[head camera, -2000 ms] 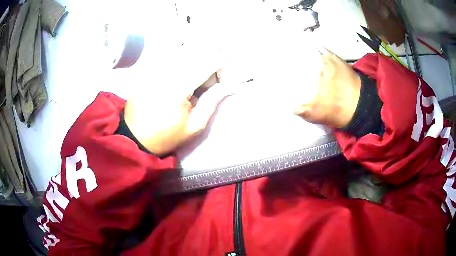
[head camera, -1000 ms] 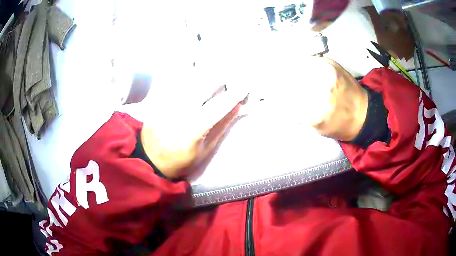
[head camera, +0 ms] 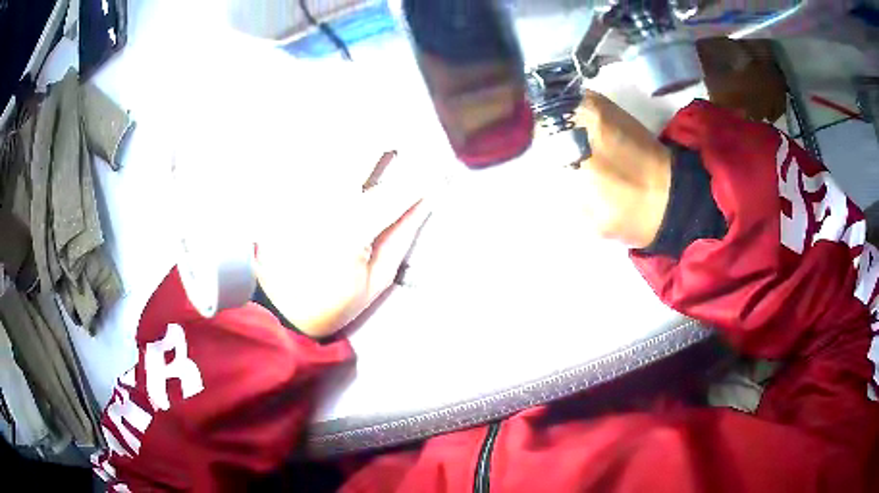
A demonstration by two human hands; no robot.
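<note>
My left hand [head camera: 332,255] lies on the white machine bed [head camera: 482,337] left of centre, its fingers reaching toward the middle and bleached by the lamp. My right hand [head camera: 617,173] is on the bed at the right, beside the presser foot and needle area [head camera: 562,111]; its fingers are lost in glare. The dark red sewing machine head [head camera: 482,106] hangs blurred at top centre, between and above the hands. Any cloth under the hands is washed out white, so I cannot tell what either hand holds.
Taupe cut pieces [head camera: 69,193] are piled at the left table edge. A brown fabric piece [head camera: 747,77] lies upper right, with a thin red tool [head camera: 836,106] beyond it. A pale ring-like object [head camera: 217,279] shows over my left sleeve. A grey measuring scale [head camera: 501,400] runs along the front edge.
The view has shifted so the machine head and needle area now show. The black-bladed snips seen earlier at the right are no longer visible. Both hands remain on the bed.
</note>
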